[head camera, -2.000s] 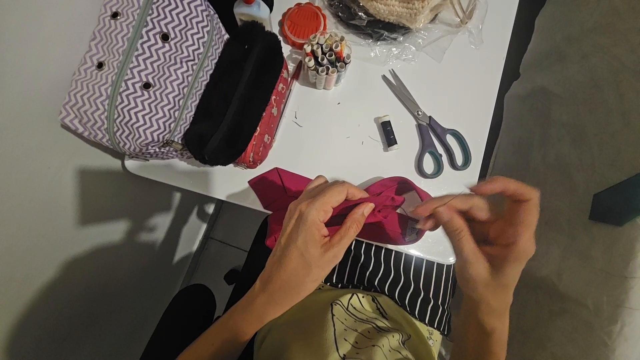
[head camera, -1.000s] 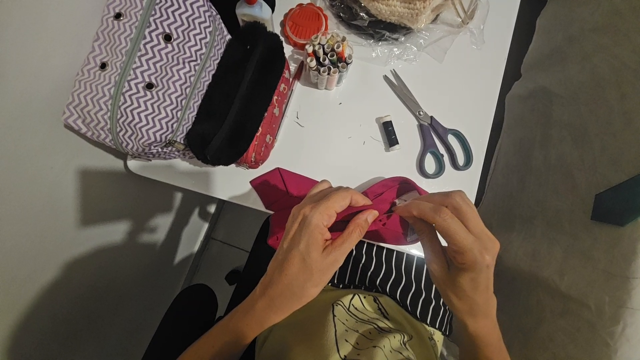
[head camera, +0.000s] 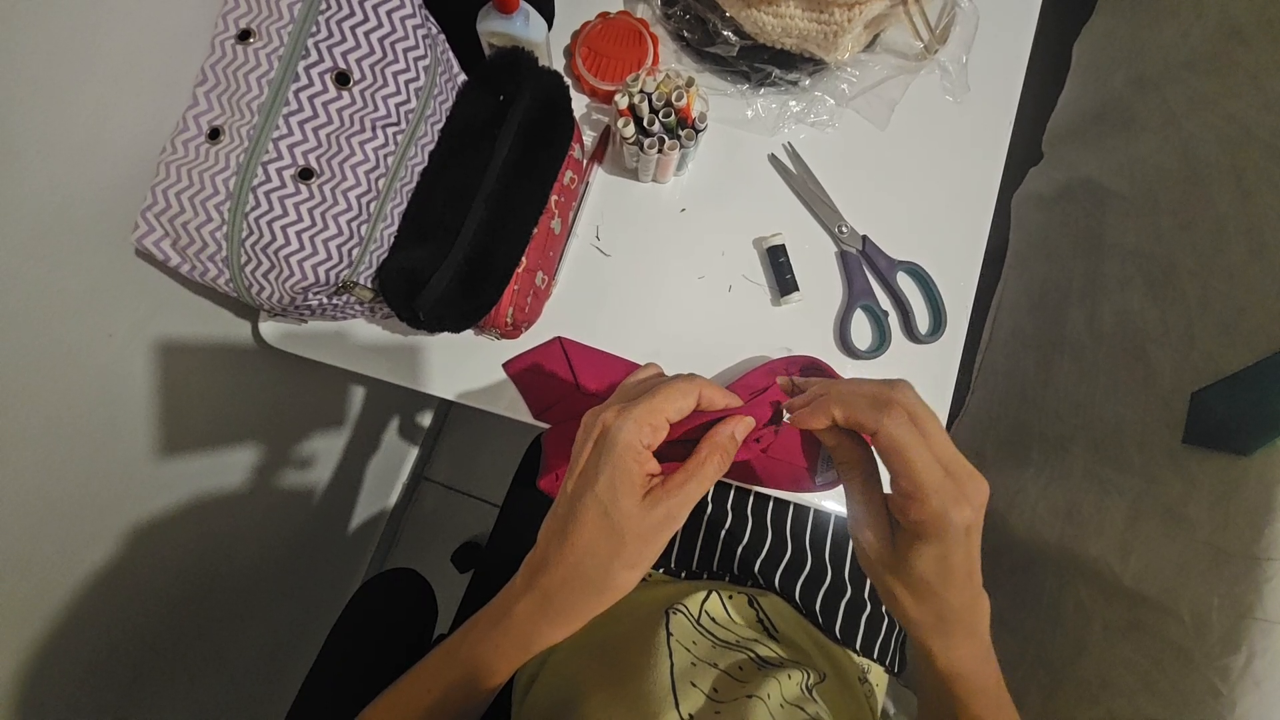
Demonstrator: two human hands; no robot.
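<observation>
A magenta piece of fabric (head camera: 570, 378) lies over the near edge of the white table, with a pale tag at its right part. My left hand (head camera: 640, 470) pinches a fold of it between thumb and index finger. My right hand (head camera: 890, 480) is just right of that fold, its fingertips together at the cloth; something small and pale shows at them, too small to name. A needle or thread cannot be made out. Above the hands lie a spool of dark thread (head camera: 781, 269) and scissors (head camera: 850, 240) with purple and teal handles, blades slightly apart.
A zigzag-patterned bag (head camera: 330, 150), a black fluffy pouch (head camera: 480, 190) and a red patterned pouch (head camera: 540, 240) stand at the left. Behind are a container of thread spools (head camera: 660, 125), a red scalloped lid (head camera: 613, 52), a white bottle (head camera: 515, 30) and a plastic bag (head camera: 850, 85) with crochet work.
My right hand was farther right and blurred two seconds ago; it has come in to the magenta fabric. My left hand keeps its pinch on the fold.
</observation>
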